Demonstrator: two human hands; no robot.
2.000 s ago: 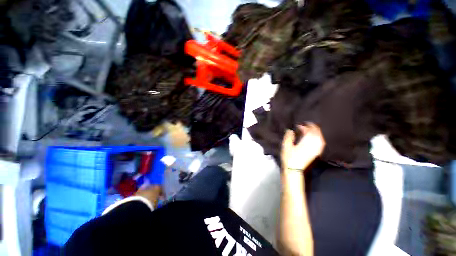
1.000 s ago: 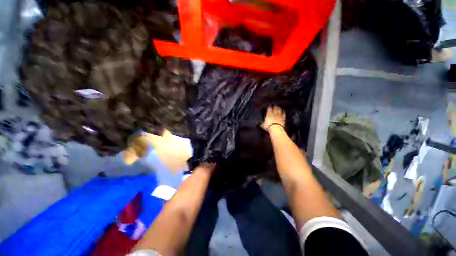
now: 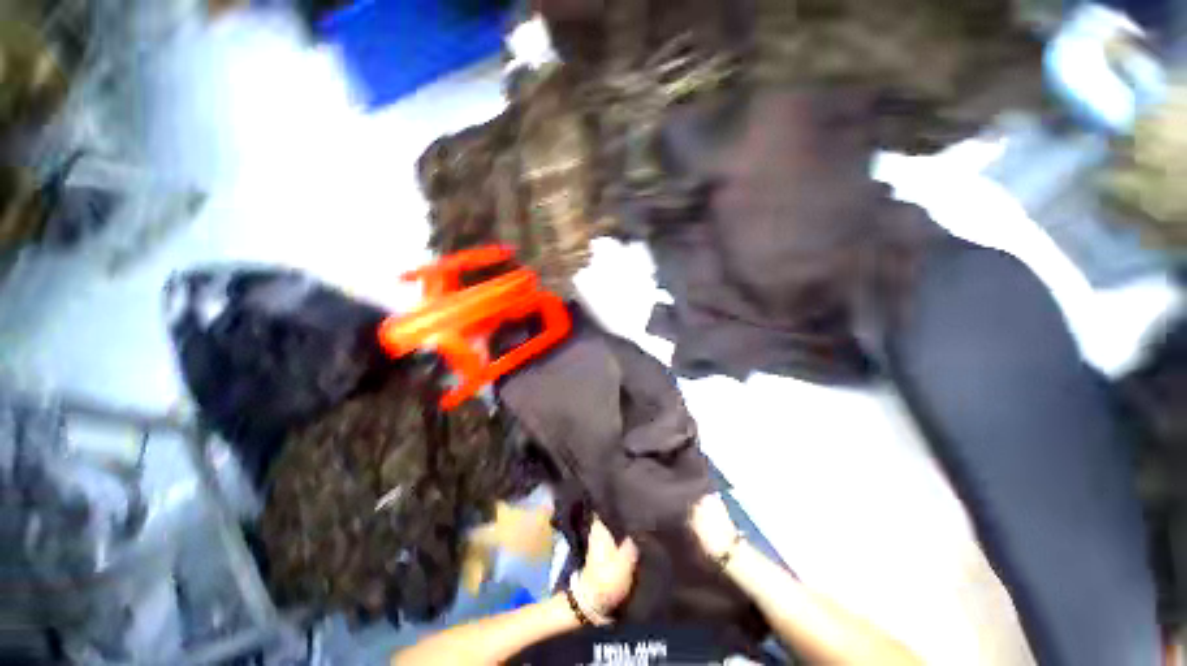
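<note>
A dark brown garment piece [image 3: 586, 403] hangs or lies between the red stool and my body, beside the white table edge. My left hand [image 3: 607, 567] is closed on its left side, and my right hand [image 3: 713, 526] is closed on its right side. Both hands are blurred and low in the picture, and the fingertips are partly hidden in the cloth. More brown cloth [image 3: 794, 195] lies over the far end of the dark padded board [image 3: 1028, 390].
A red-orange stool [image 3: 482, 319] is beyond my hands. A brown plaid pile [image 3: 371, 507] and black plastic [image 3: 267, 338] lie left of it. Plaid garments [image 3: 521, 169] are on the white table [image 3: 846, 455]. A blue object [image 3: 410, 46] is at the top left.
The view has swung up and right from the floor to the table. Both hands have left the black plastic and dark cloth beneath the stool, and now hold the brown piece.
</note>
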